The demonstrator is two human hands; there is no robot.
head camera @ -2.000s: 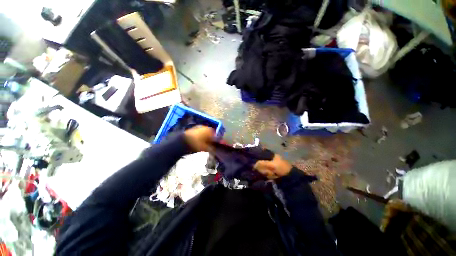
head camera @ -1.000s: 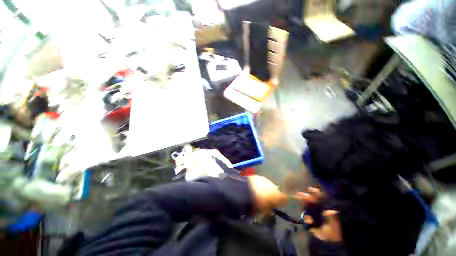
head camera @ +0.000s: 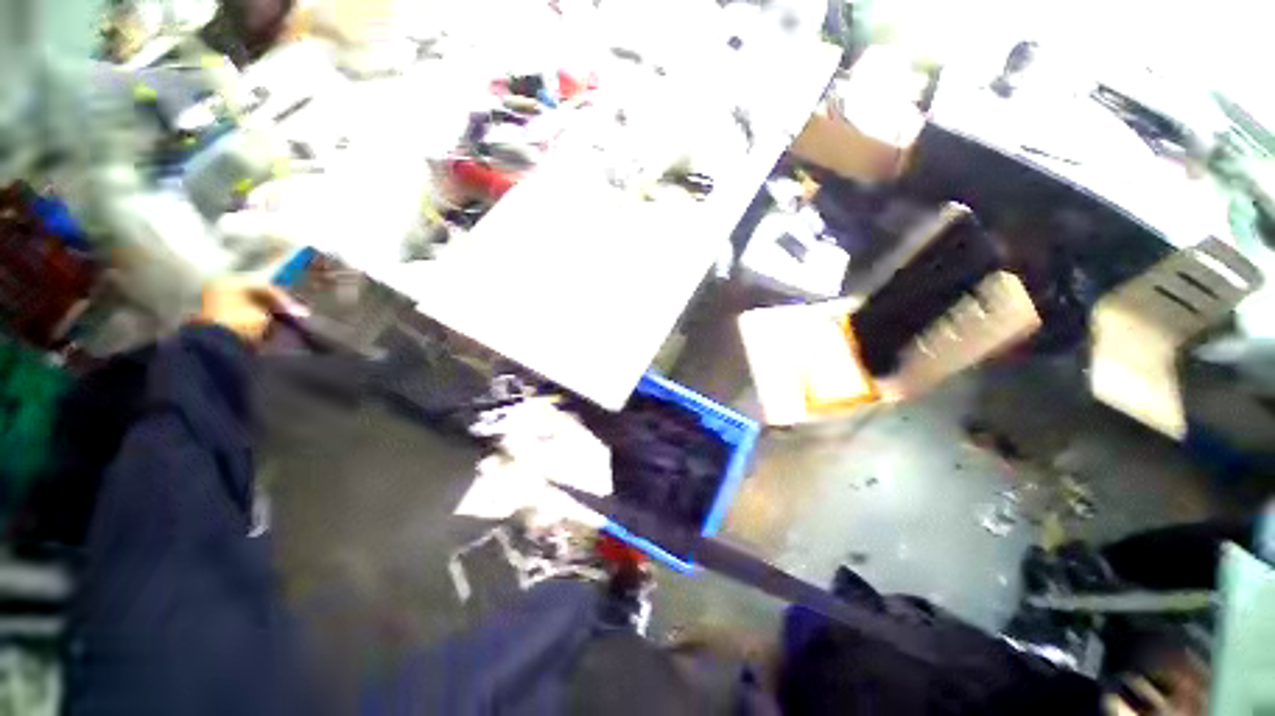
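Note:
A long dark fabric strip [head camera: 776, 576] runs from my left hand across the view, over the white scraps and the blue crate, towards the dark heap at the lower right. My left hand [head camera: 241, 308] is stretched out at the far left, closed on the strip's end. A blurred skin-toned patch at the bottom right edge may be my right hand [head camera: 1158, 688]; its fingers and hold cannot be made out. The blue crate [head camera: 730, 483] beside the table corner holds dark strips.
The white table [head camera: 566, 301] carries cluttered items and a red basket [head camera: 480, 178]. White fabric scraps [head camera: 538, 455] lie by the crate. A wooden chair [head camera: 794, 364] with dark cloth stands beyond it, another chair [head camera: 1154, 343] at right. Dark garment pieces [head camera: 923, 671] lie lower right.
The view has swung left. My left hand has moved from near the other hand out to the far left, and the strip is now stretched long across the view.

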